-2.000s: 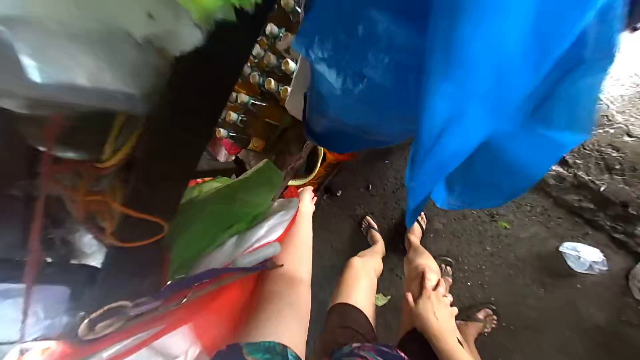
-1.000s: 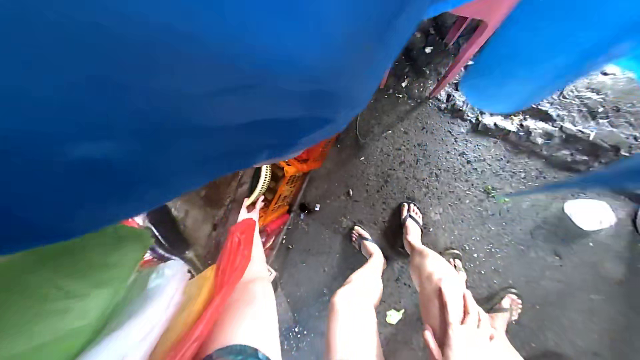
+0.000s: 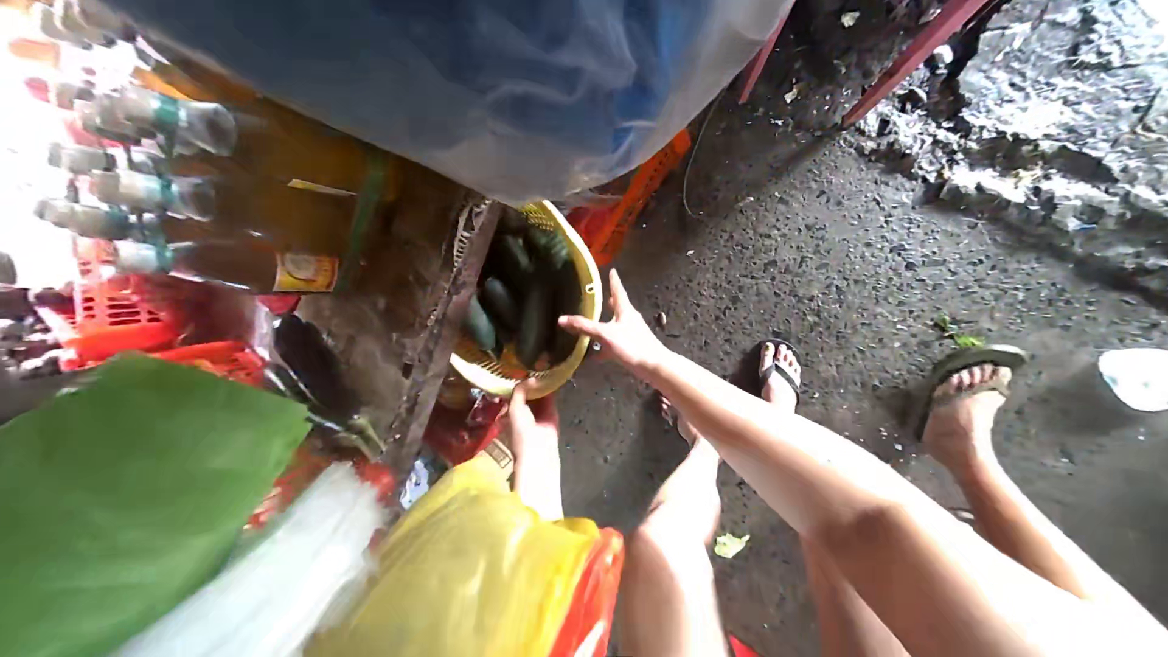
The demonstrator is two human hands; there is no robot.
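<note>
A round yellow plastic basket (image 3: pixel 591 278) holds several dark green, cucumber-like vegetables (image 3: pixel 532 319). At its lower rim is my left hand (image 3: pixel 529 424), thumb against the outside; the other fingers are mostly hidden beneath the basket, and it appears to grip the rim. My right hand (image 3: pixel 625 333) is at the basket's right side, thumb and forefinger spread wide, one fingertip over the rim. Its remaining fingers are hard to make out. The basket's left side sits against the edge of a dark wooden shelf (image 3: pixel 443 319).
Blue plastic sheeting (image 3: pixel 547 100) hangs over the basket's top. Bottles (image 3: pixel 164 196) and red baskets (image 3: pixel 128 319) are at left. Green (image 3: pixel 146 493), white (image 3: pixel 274 566) and yellow plastic bags (image 3: pixel 447 566) hang in the lower left. An orange crate (image 3: pixel 643 196) lies beyond the basket. Sandaled feet (image 3: pixel 972 388) stand at right.
My right hand has left the knee area and reached the basket's side. My left hand remains at the basket's rim. The blue sheeting covers less of the view, showing the basket's contents.
</note>
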